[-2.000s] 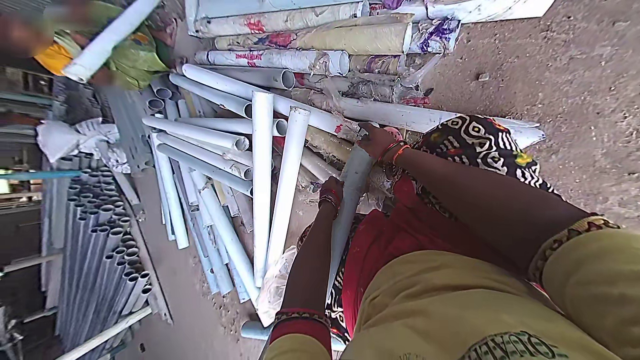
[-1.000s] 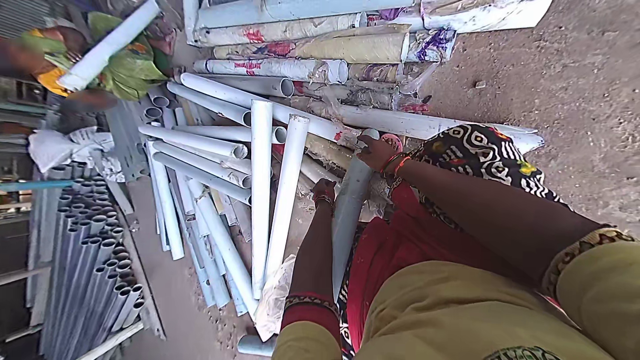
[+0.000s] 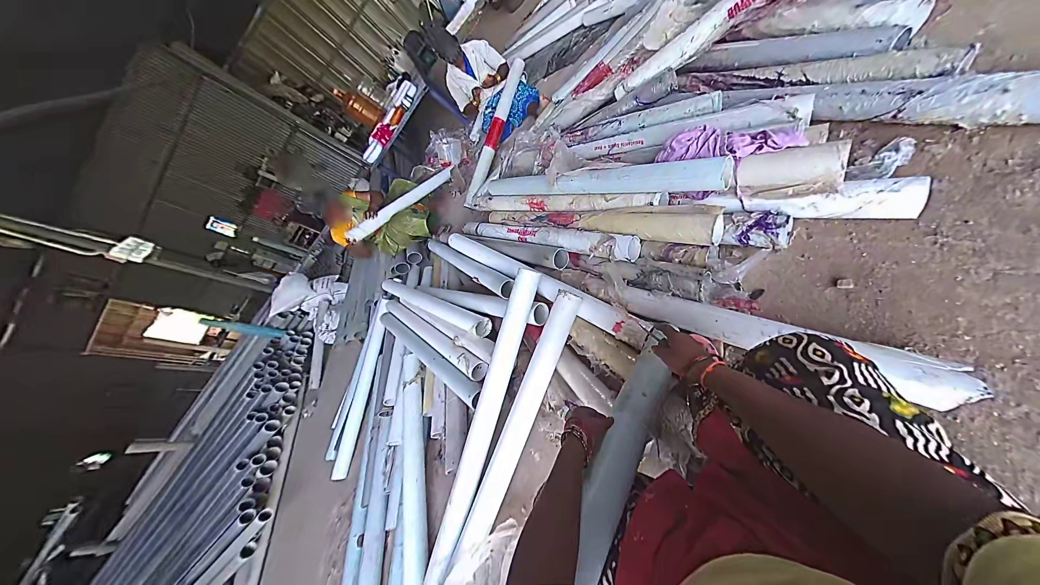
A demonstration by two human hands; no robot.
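Observation:
A grey plastic pipe (image 3: 624,455) lies slanted across my lap, its lower part running out of view at the bottom. My right hand (image 3: 681,351) is at its upper end, beside the red-marked end of a long white pipe (image 3: 561,292); the fingers are partly hidden. My left hand (image 3: 588,429) is curled at the grey pipe's left side, and whether it grips the pipe or something small is unclear. Two white pipes (image 3: 496,406) slant up close to my left arm. More pale pipes (image 3: 439,357) lie in a loose pile beyond them.
Plastic-wrapped pipes (image 3: 617,223) lie stacked ahead and to the right. A rack of grey pipes (image 3: 211,455) fills the left. One person (image 3: 390,215) holds a white pipe farther off; another (image 3: 479,77) sits behind with a red-banded pipe. Brown ground (image 3: 894,268) shows at right.
The view has tilted up and now takes in more of the shed and a second person. Both hands remain near the grey pipe.

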